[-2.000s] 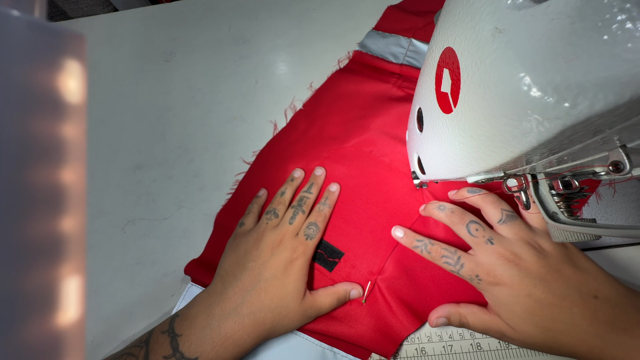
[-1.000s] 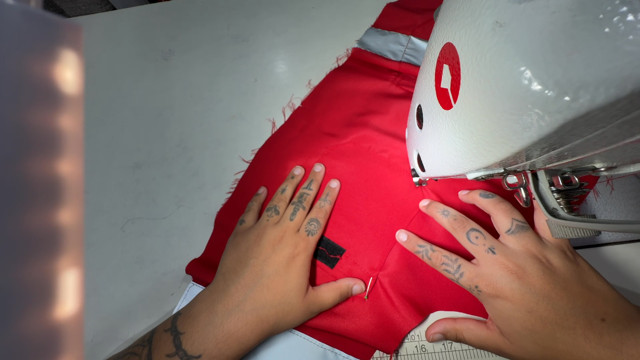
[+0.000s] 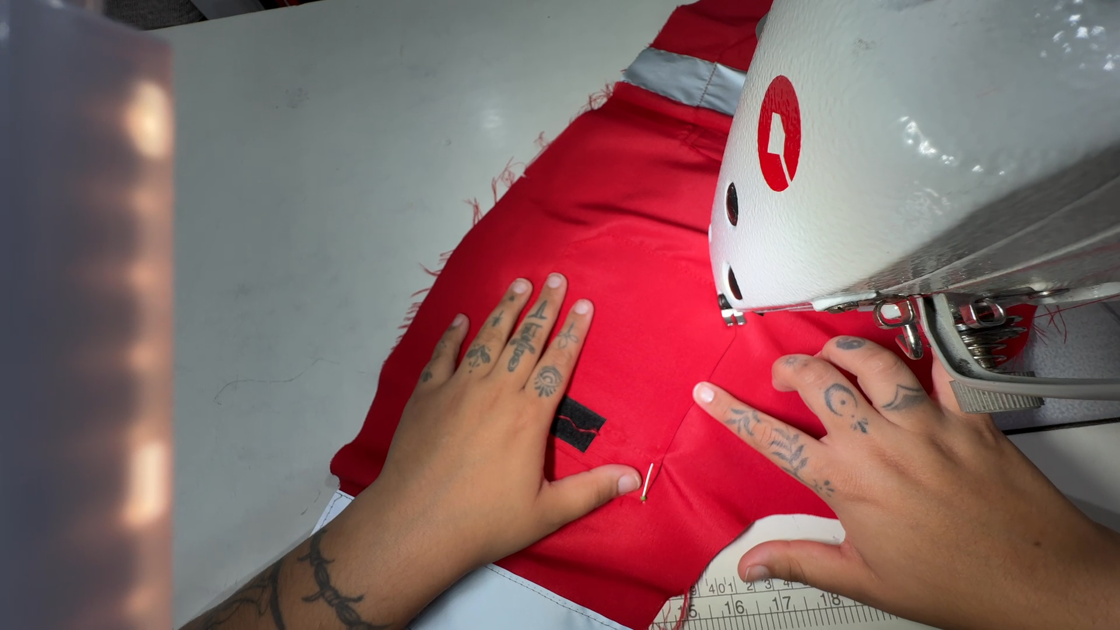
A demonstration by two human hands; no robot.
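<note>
Red fabric (image 3: 612,227) with frayed edges and grey reflective strips (image 3: 674,79) lies under the head of a white sewing machine (image 3: 840,175). My left hand (image 3: 490,429) rests flat on the cloth, fingers spread, beside a small black hook-and-loop patch (image 3: 577,424). Its thumb tip is close to a metal pin (image 3: 647,483) stuck in the fabric by a seam. On the right, my right hand (image 3: 884,446) has its index fingertip on the cloth near the seam, other fingers bent, thumb apart over the ruler-marked bed. The needle area is mostly hidden behind the machine head.
A pale work table (image 3: 289,219) extends to the left. Printed ruler scales (image 3: 761,604) run along the machine bed at the bottom. Thread guides and a tension spring (image 3: 989,337) jut out just above my right hand. A blurred, lit panel (image 3: 79,315) blocks the far left.
My right hand's middle and ring fingers have bent more, and its thumb has moved away from the fabric. My left hand and the red cloth stay nearly where they were.
</note>
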